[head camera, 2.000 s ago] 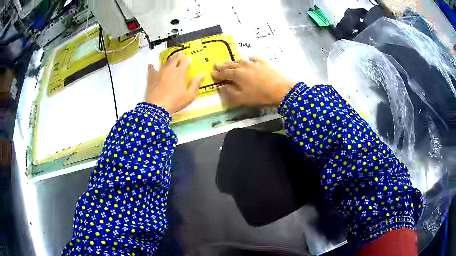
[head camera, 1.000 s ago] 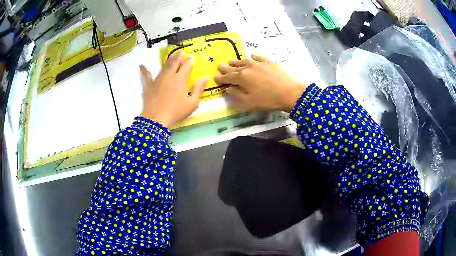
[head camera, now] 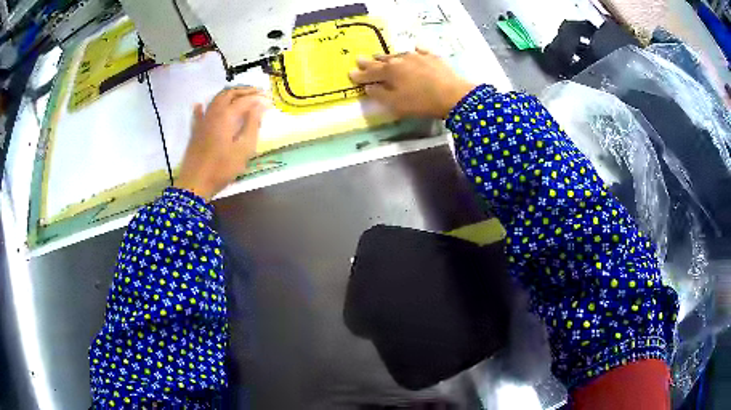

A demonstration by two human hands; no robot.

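The yellow sewing template (head camera: 325, 70) lies flat on the white base board (head camera: 104, 172), its flap closed. The sewing machine head (head camera: 232, 28) stands over its left side, with the needle area (head camera: 255, 67) at the template's left edge. My right hand (head camera: 413, 80) rests with spread fingertips on the template's right edge, holding nothing. My left hand (head camera: 223, 138) is on or just above the white board, left of the template, fingers bent and apart, slightly blurred. I see nothing in it. A dark strip (head camera: 330, 14) runs along the template's far edge.
A stack of black fabric panels (head camera: 429, 304) lies on the grey table below the board. A clear plastic bag (head camera: 633, 152) with black pieces is at right. A green item (head camera: 517, 32) and black scraps (head camera: 581, 48) lie beyond. A thin black cable (head camera: 160, 132) crosses the board at left.
The machine head now reaches over the template's left side. The template sits farther up in view. My left hand has come off the template to the left; my right hand remains at its right edge.
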